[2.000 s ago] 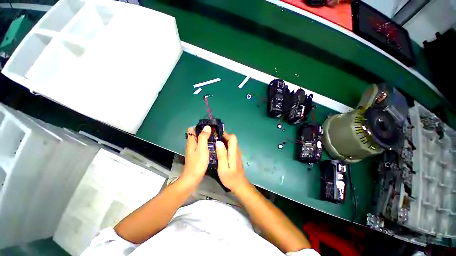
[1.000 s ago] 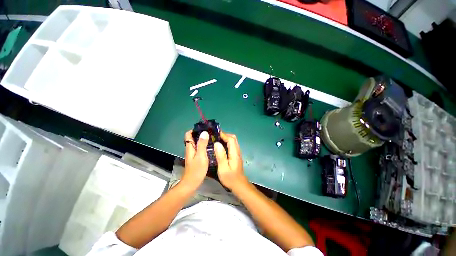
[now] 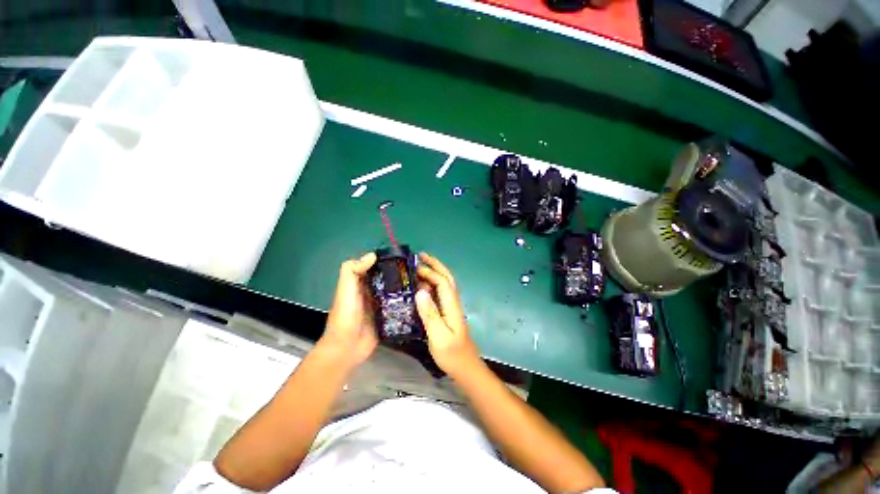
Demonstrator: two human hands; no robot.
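A part-assembled black camera body (image 3: 397, 297) is held between my two bare hands, above the near edge of the green bench. Its face with silvery circuit detail is turned up. A thin dark-red lead wire (image 3: 389, 226) sticks out of its far end and ends in a small dark tip. My left hand (image 3: 353, 307) grips the left side. My right hand (image 3: 443, 318) grips the right side, its thumb at the edge. The underside of the body is hidden.
White divided bin (image 3: 212, 145) at left, more white bins (image 3: 207, 386) below. White strips (image 3: 376, 175) lie mid-bench. Black camera units (image 3: 579, 267) stand right of centre, beside a cream-green slotted cylinder (image 3: 642, 249) and clear blister tray (image 3: 835, 318). Red stool (image 3: 656, 458) below; a person's hand at lower right (image 3: 858, 480).
The thumbs have moved off the body's upper face to its sides, so more circuit detail shows. The view has shifted; bench things sit further left. A person's hand has appeared at lower right.
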